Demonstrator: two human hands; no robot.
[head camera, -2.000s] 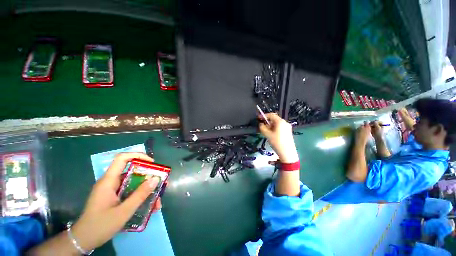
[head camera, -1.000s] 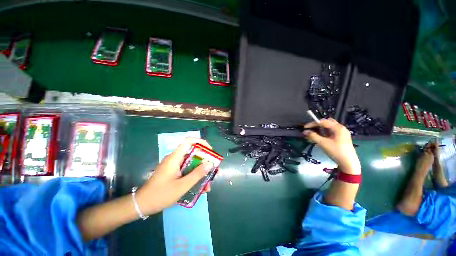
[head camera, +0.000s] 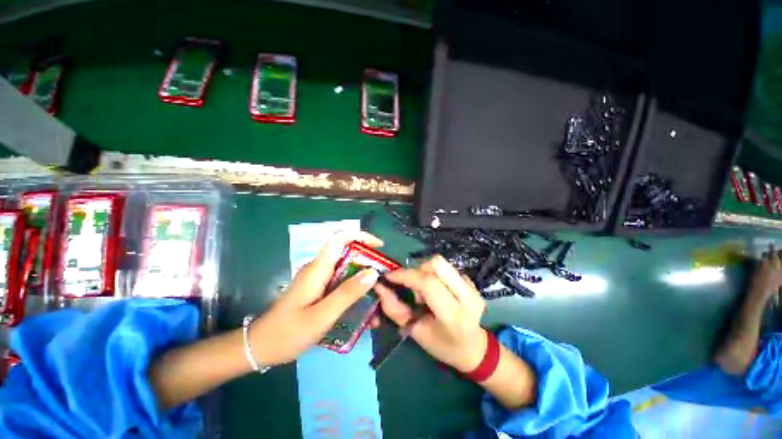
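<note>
My left hand (head camera: 321, 296) holds a red housing (head camera: 353, 330) with a green circuit board inside, tilted, its thumb across the open face. My right hand (head camera: 442, 313) is at the housing's upper right edge, fingers closed around a slim tool whose dark end (head camera: 393, 347) sticks out below. Whether a small part is pinched at the fingertips is hidden. A light blue sheet (head camera: 336, 394) lies flat under the hands. Small black parts (head camera: 493, 261) lie heaped on the bench just beyond my right hand.
A dark divided bin (head camera: 506, 129) with more black parts stands at upper right. A clear blister tray (head camera: 214, 257) holds several red units at left. A green conveyor (head camera: 223, 133) carries spaced red units beyond the worn edge. Another person's arm (head camera: 746, 317) is at far right.
My right hand has moved from the bin's front edge left and down to the housing. My left hand still holds the housing. The view has turned left, showing more of the blister tray.
</note>
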